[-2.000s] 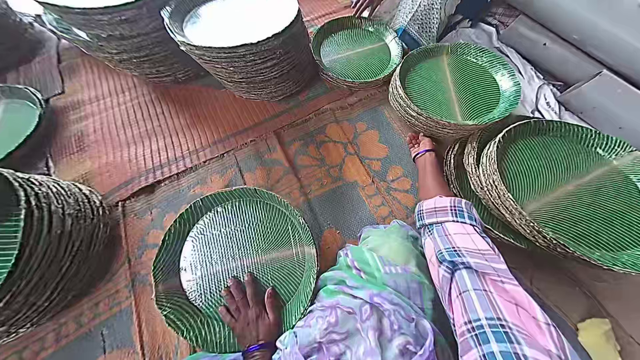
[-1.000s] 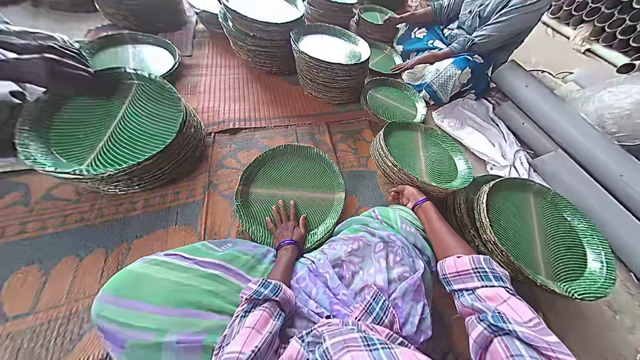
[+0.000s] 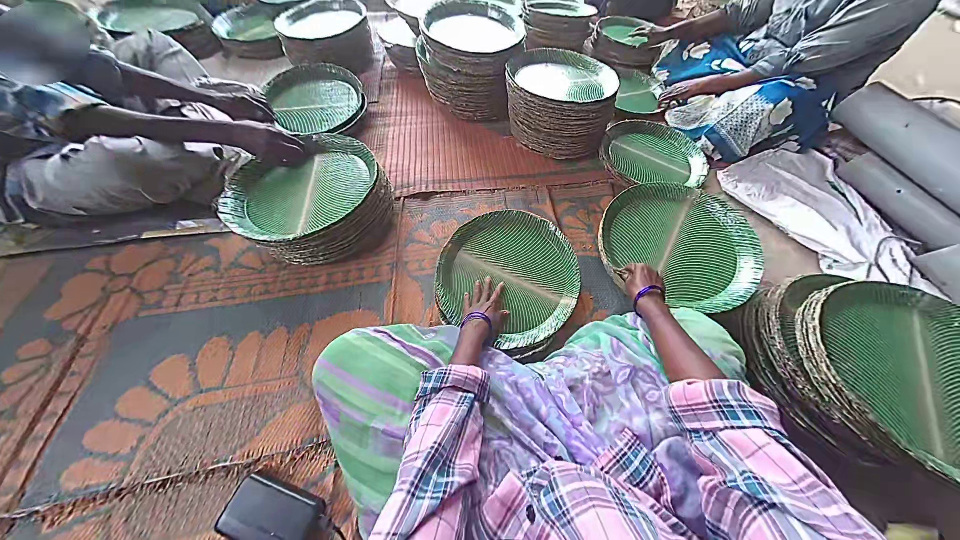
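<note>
My left hand (image 3: 485,306) rests flat, fingers spread, on the lower left of a round green leaf-patterned plate (image 3: 517,262) in front of my lap. More rims show beneath that plate's near edge. To its right, my right hand (image 3: 641,279) grips the near left rim of another green plate (image 3: 697,240), which is tilted; whether it holds one plate or more I cannot tell. Stacks of large green plates (image 3: 885,352) lean together at my right. A smaller green plate (image 3: 652,154) lies beyond the gripped one.
A person at the left has a hand on a plate stack (image 3: 330,225). Another person sits at the upper right. Tall stacks (image 3: 562,112) stand on the red mat (image 3: 442,150). Grey rolls (image 3: 900,165) and a white sack (image 3: 817,210) lie right; a black object (image 3: 270,510) lies lower left.
The view has shifted widely. My right hand, earlier beside the right-hand stack, now has hold of a plate's rim, and that plate has come away from the stacked position. My left hand stays on its plate.
</note>
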